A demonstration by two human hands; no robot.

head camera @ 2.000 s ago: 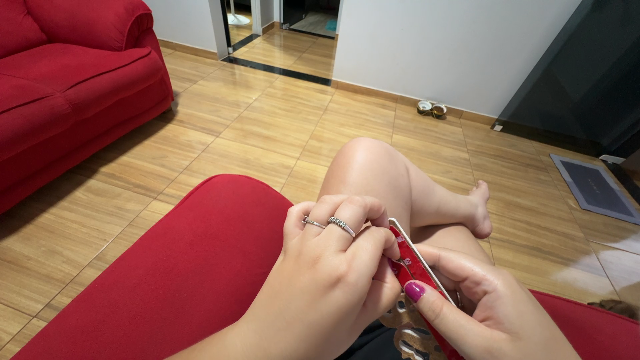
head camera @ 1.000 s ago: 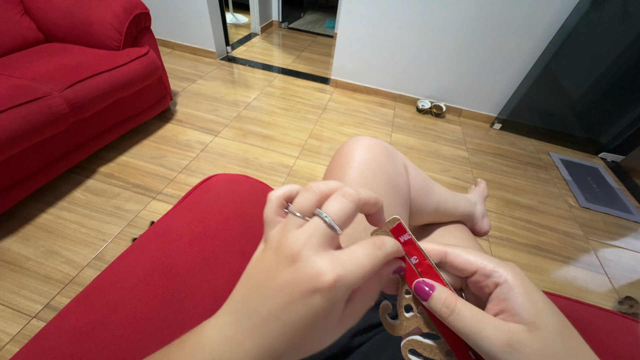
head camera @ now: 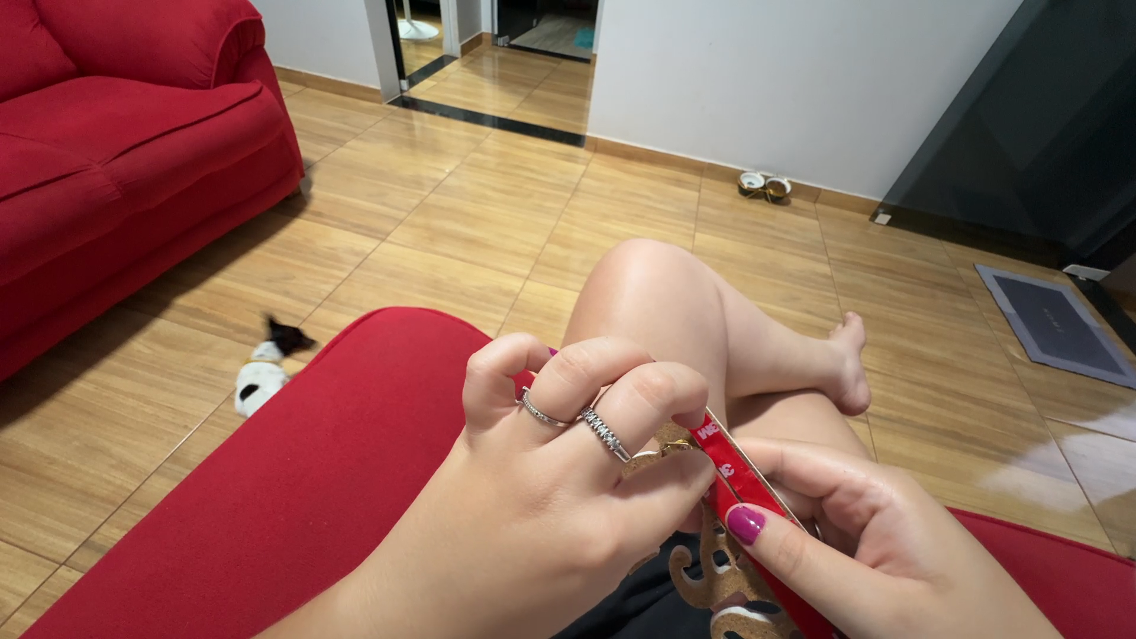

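My right hand point(head camera: 852, 524) grips a flat, narrow piece faced with red-backed 3M adhesive tape point(head camera: 741, 488), its thumb with purple nail polish pressed on the red face. The fingertips of my left hand point(head camera: 586, 470), which wears two silver rings, are closed on the upper end of that piece. Below the strip hangs a brown scrolled cutout point(head camera: 714, 568) with white edging, partly hidden by both hands. A thin gold-coloured bit point(head camera: 676, 446) shows beside my left index finger.
My crossed legs point(head camera: 657, 302) are on a red upholstered seat point(head camera: 355, 426). A black-and-white dog point(head camera: 262, 377) is on the tiled floor to its left. Another red sofa point(head camera: 133, 151) stands at upper left, pet bowls point(head camera: 765, 186) by the wall, a grey mat point(head camera: 1056, 319) at right.
A dog has come into view left of the seat. My left fingers have curled further over the strip's upper end, covering more of it. My right hand still holds the strip.
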